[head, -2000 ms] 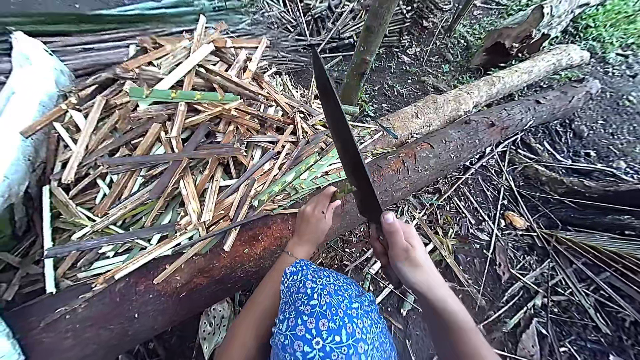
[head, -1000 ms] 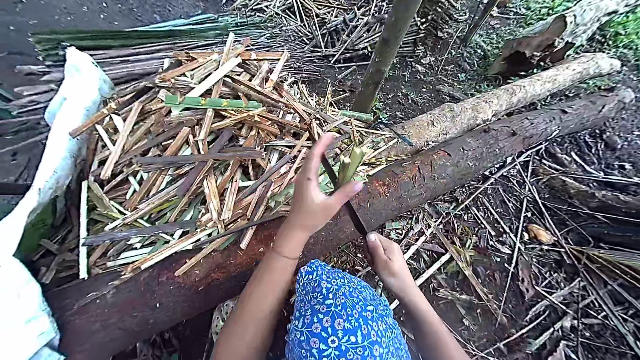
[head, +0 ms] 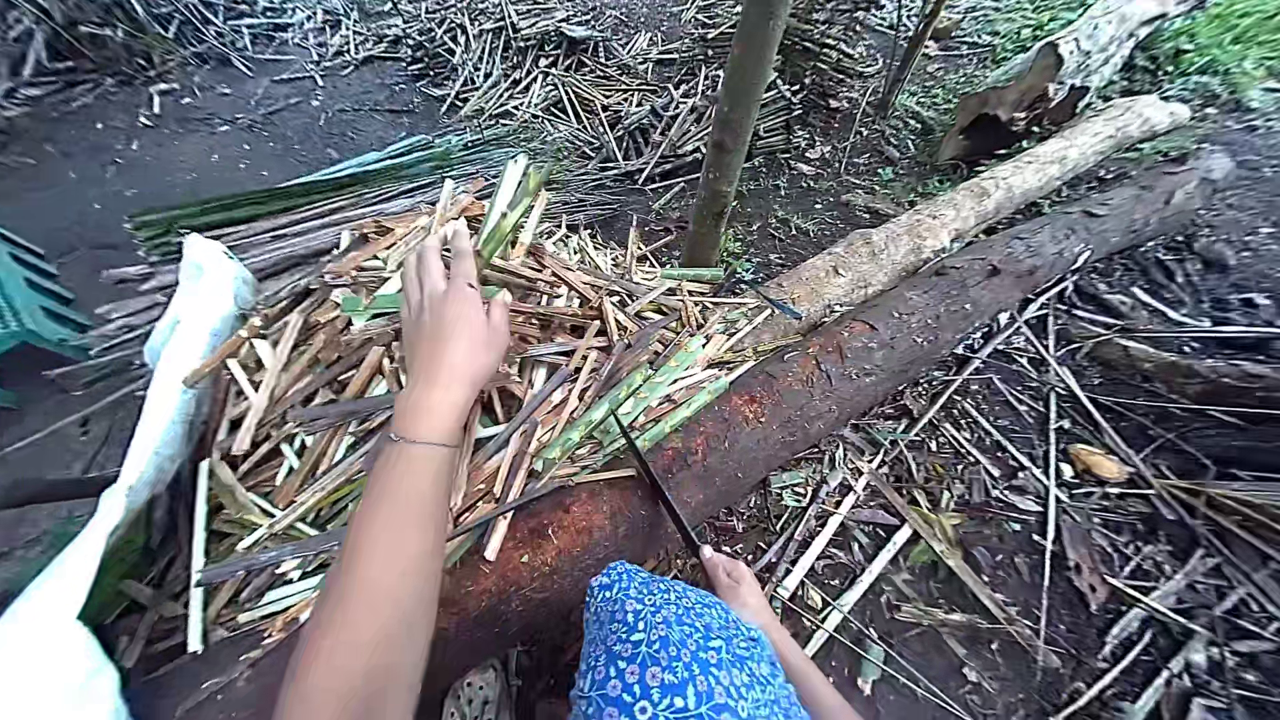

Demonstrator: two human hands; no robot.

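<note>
My left hand [head: 450, 310] reaches over the heap of split sticks [head: 330, 440], fingers stretched forward beside some pale green split pieces [head: 510, 215]; whether it still grips them is not clear. In my right hand [head: 735, 580], low at the centre right, is the handle of a machete [head: 657, 487]. Its dark blade points up and left across the brown log [head: 800, 390], the tip near green-skinned strips [head: 645, 395] at the heap's edge.
A paler log [head: 960, 220] lies behind the brown one. A thin tree trunk [head: 735, 130] stands beyond the heap. At left are a white sack [head: 180, 370] and a green plastic object [head: 35, 295]. Long stalks [head: 850, 600] litter the ground at right.
My left hand has moved from over the log, where it had green pieces, to the far left part of the heap. The machete, earlier raised, is now lower. The view has shifted left.
</note>
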